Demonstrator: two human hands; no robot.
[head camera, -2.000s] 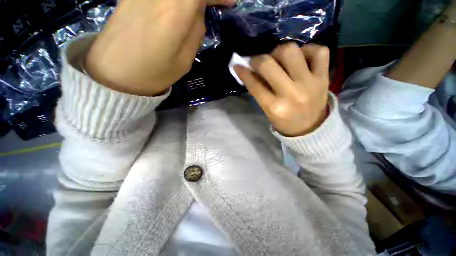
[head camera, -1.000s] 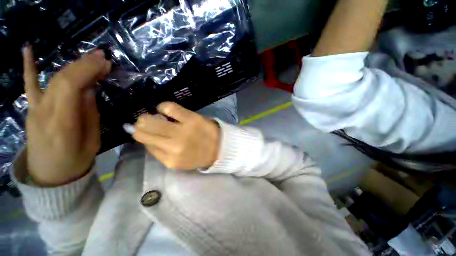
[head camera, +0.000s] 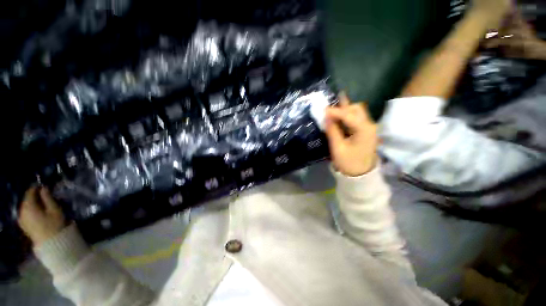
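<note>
Black units lie in slanting rows in front of me, each with small pale print. Clear crinkled film lies over them with bright glare. My right hand is at the right end of the near rows and pinches a white folded wipe between thumb and fingers. My left hand is at the left end of the rows, its fingertips at the edge of the film or units. The picture is blurred, so I cannot tell whether it grips anything.
A green mat lies beyond the right end of the rows. Another person's pale sleeve and bare forearm are close on my right, with hands near shiny black goods. Grey floor with a yellow line shows below the near edge.
My hands have moved far apart, the right with the wipe to the right end, the left down at the left end. The film now lies differently, with more unit rows showing.
</note>
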